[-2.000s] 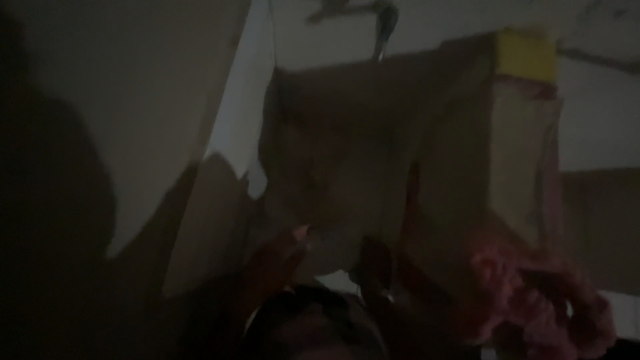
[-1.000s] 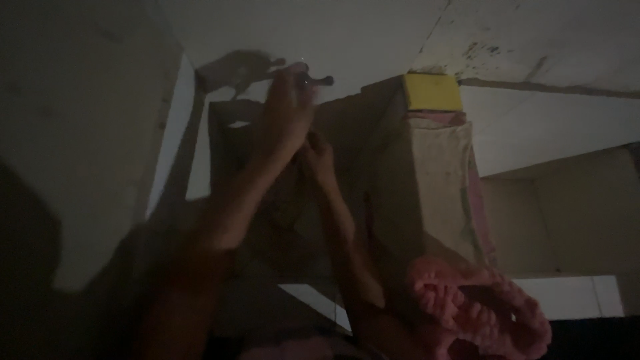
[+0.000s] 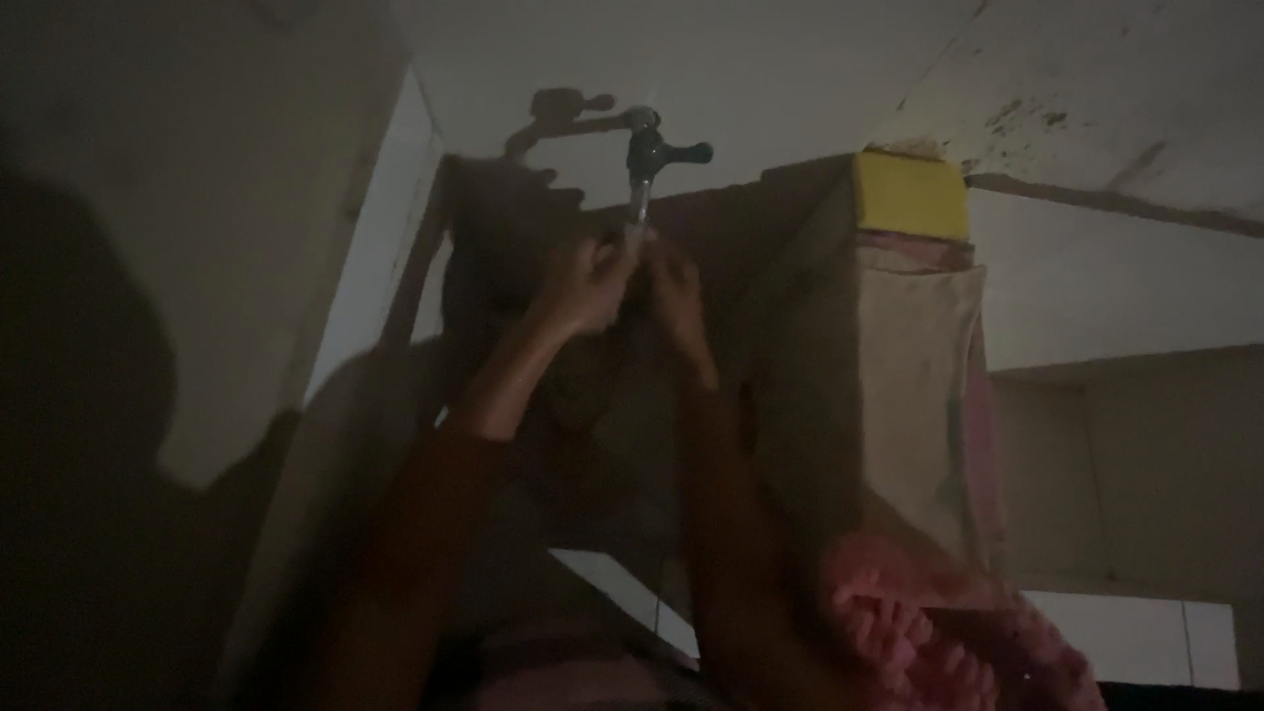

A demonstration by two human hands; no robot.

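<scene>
A wall-mounted water tap with a side lever sticks out at the upper middle, its spout pointing down. Under the spout are both hands, side by side. My left hand has its fingers curled at the spout's lower end; whether it grips anything is too dim to tell. Close to its right, my right hand is raised with bent fingers near the same spot, and its grip is unclear too. Below them is a dark basin recess, its inside barely visible.
On the ledge right of the recess lie a yellow block and a beige cloth hanging down. A pink fluffy cloth is at the lower right. Walls rise at the left, and an open shelf space shows at the right.
Both hands have moved up from low in the view to the tap. One second ago my left hand was at the tap's body; it is now lower, at the spout. The view has shifted.
</scene>
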